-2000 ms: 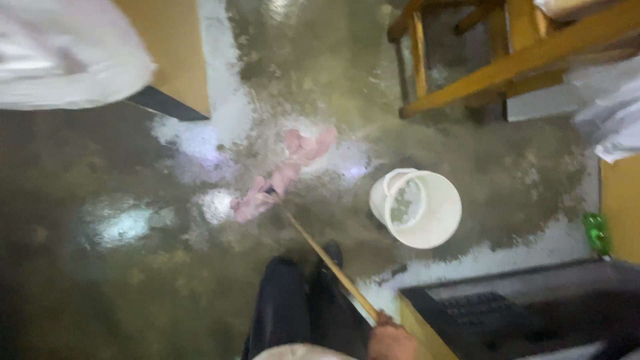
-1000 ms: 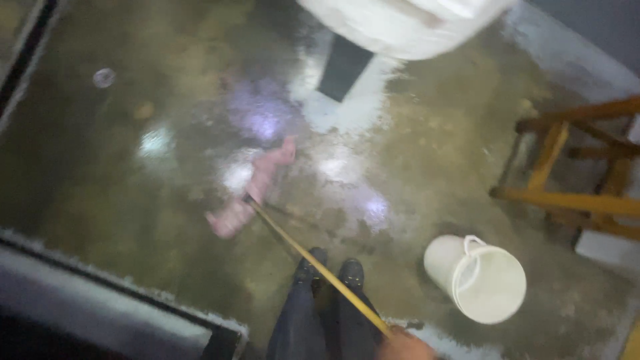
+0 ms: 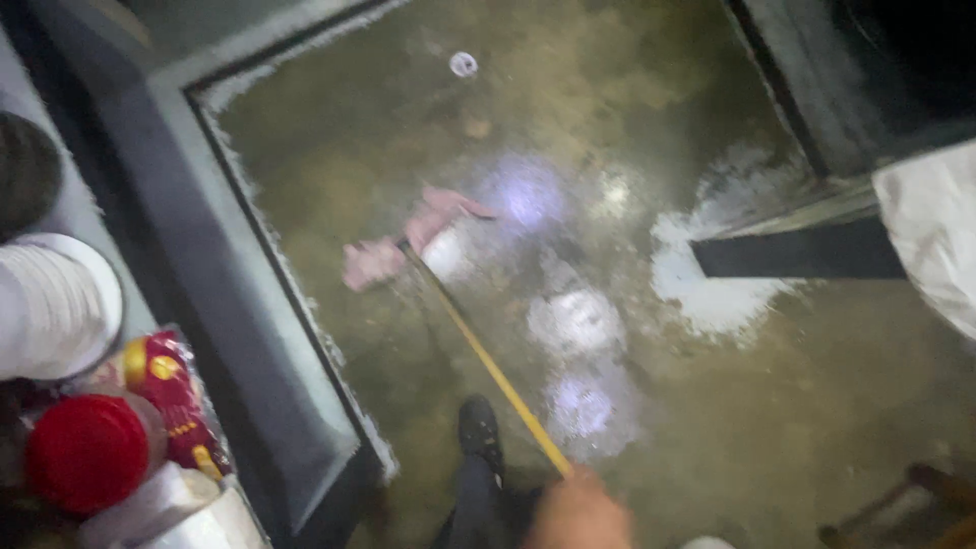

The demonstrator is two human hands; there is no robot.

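Observation:
One hand [image 3: 583, 507], blurred at the bottom edge, is closed around a yellow pole [image 3: 496, 374]; it looks like my right hand. The pole slants up and left to a pink cloth [image 3: 431, 221] at its far end, which lies spread on the wet, shiny floor [image 3: 610, 91]. Below the cloth, beside the pole, is one of my dark shoes [image 3: 479, 427]. My left hand is out of the picture.
A raised ledge [image 3: 252, 290] borders the floor at left, with a red-lidded jar [image 3: 88, 454] and stacked white items [image 3: 53, 305] beyond. A dark support [image 3: 801, 255] and white covering [image 3: 934, 229] stand at right. A round drain [image 3: 463, 65] lies above.
The view has swung left, and the white bucket is almost wholly out of it. The pole and pink cloth are now near the left ledge. The hand has kept hold of the pole.

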